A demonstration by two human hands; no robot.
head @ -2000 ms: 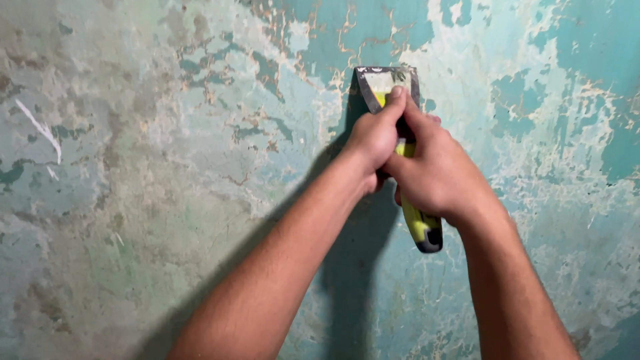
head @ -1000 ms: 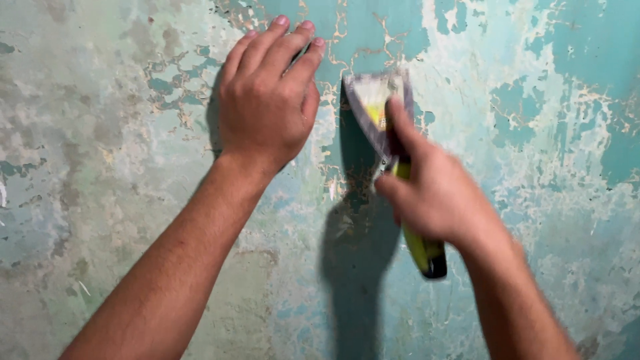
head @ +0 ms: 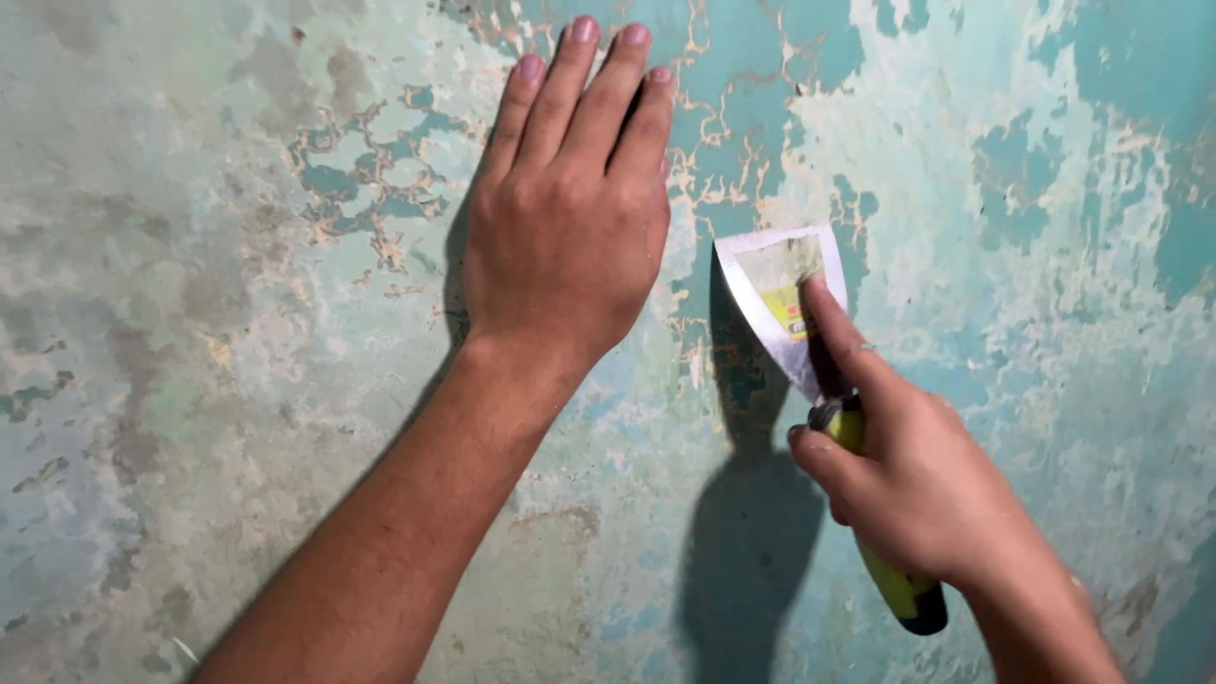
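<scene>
My right hand [head: 893, 456] grips a putty knife, its yellow-green and black handle [head: 898, 579] in the palm and the index finger laid along the metal blade [head: 779, 294]. The blade points up and slightly left, and its wide edge is at the wall, where touching or a small gap cannot be told. A label with writing is on the blade. To the left, my left hand [head: 570, 199] lies palm down on the painted wall [head: 380, 285], holding nothing, its fingers pointing up and a little apart.
Worn, patchy paint covers the wall, with darker teal areas [head: 1140, 66] at the upper right and cracked, peeling lines [head: 727, 180] between the hands. Green-grey patches [head: 513, 608] show lower down. A dark shadow [head: 750, 560] of the right hand and knife falls below the blade.
Two seconds ago both hands were together on the putty knife. My left hand has let go and moved left to rest on the wall. The knife, in my right hand, now sits lower on the wall.
</scene>
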